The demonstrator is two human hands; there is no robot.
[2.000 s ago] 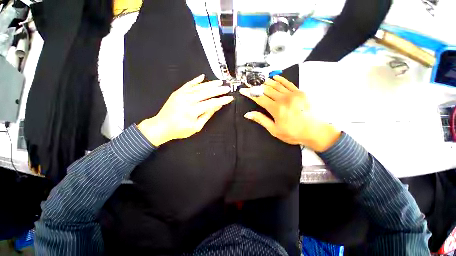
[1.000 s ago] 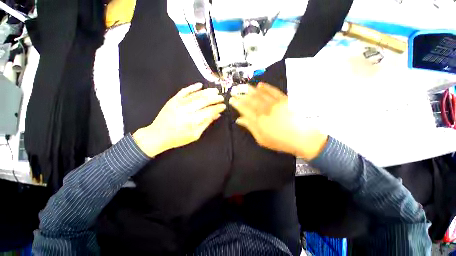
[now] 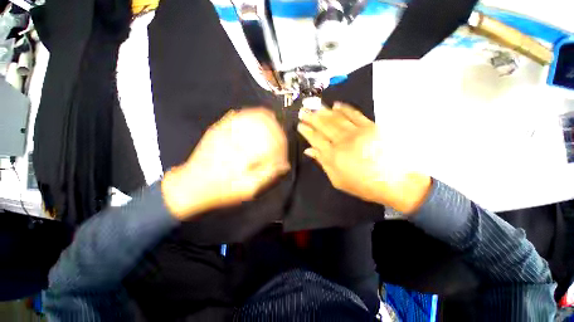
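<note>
A black cut panel (image 3: 192,82) lies under the sewing machine head, with a seam line running from the presser foot (image 3: 291,94) towards me. My left hand (image 3: 236,157) is on the panel left of the seam. It is blurred with fingers curled, and whether it pinches cloth is hidden. My right hand (image 3: 346,151) lies flat on the panel right of the seam, fingers apart, fingertips just below the needle area. The panel's near edge hangs at the table's front edge.
A stack of black cut pieces (image 3: 78,113) drapes over the table's left side. A wooden-handled tool (image 3: 513,39) lies behind on the right, near the blue-framed control panel (image 3: 563,66). A small metal piece (image 3: 504,61) lies near it. A blue crate (image 3: 409,303) is on the floor.
My left hand has curled from flat and moved slightly towards me. The panel's near edge has shifted up towards the machine. My right hand remains flat, slightly lower than two seconds ago.
</note>
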